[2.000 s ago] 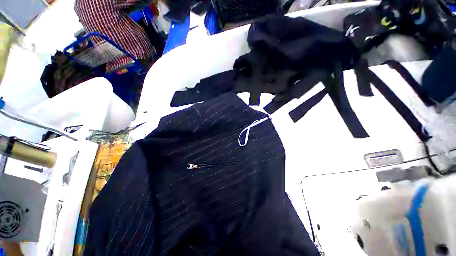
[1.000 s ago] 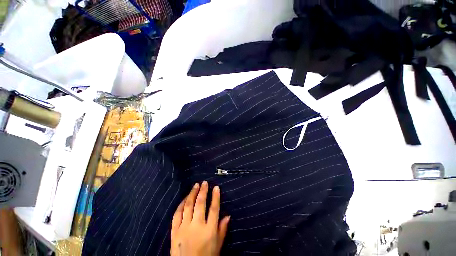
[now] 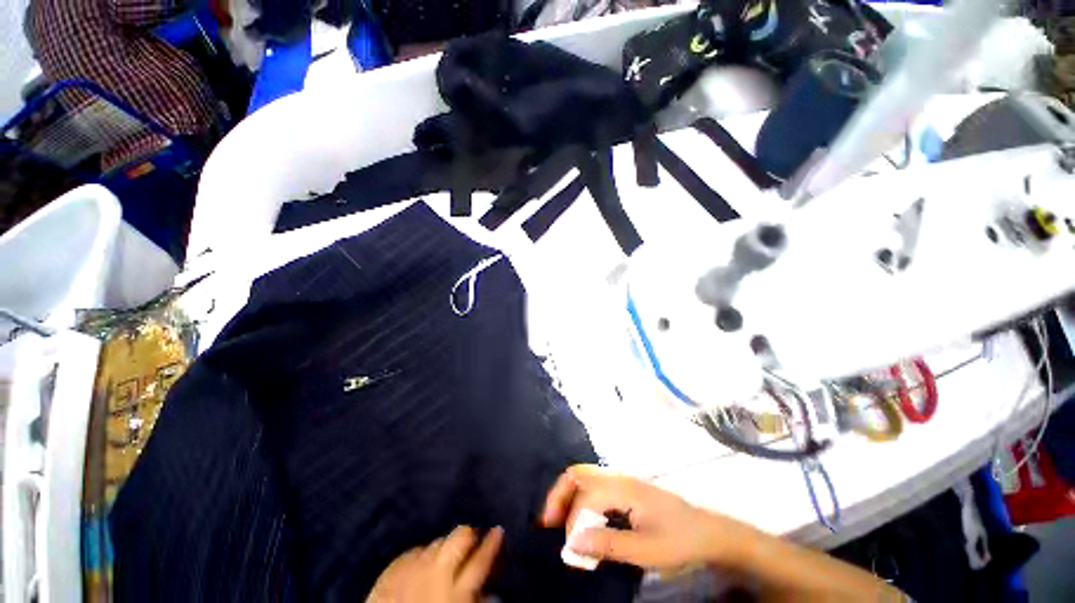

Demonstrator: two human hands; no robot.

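A dark pinstriped garment panel [image 3: 389, 448] lies on the white table left of the sewing machine. A small silver zipper pull [image 3: 356, 383] shows on the cloth, and a white cord loop [image 3: 468, 289] lies near its right edge. My left hand [image 3: 442, 568] rests on the cloth at the bottom edge, partly cut off, with its fingers apart and nothing seen in it. My right hand [image 3: 637, 524] is to its right over the panel's edge, its fingers closed on a small white piece [image 3: 582, 539], perhaps chalk. A bit of something dark shows by those fingers.
The white sewing machine head [image 3: 849, 271] spans the right. Scissors with red [image 3: 916, 390] and yellow handles lie under it. Black fabric strips [image 3: 607, 200] and a dark cloth pile [image 3: 531, 88] lie behind the panel. A person in a checked sleeve [image 3: 118, 65] is at the upper left.
The view has swung right, bringing the machine head and scissors into view. My right hand has come in holding the white piece. My left hand is now lower, at the bottom edge.
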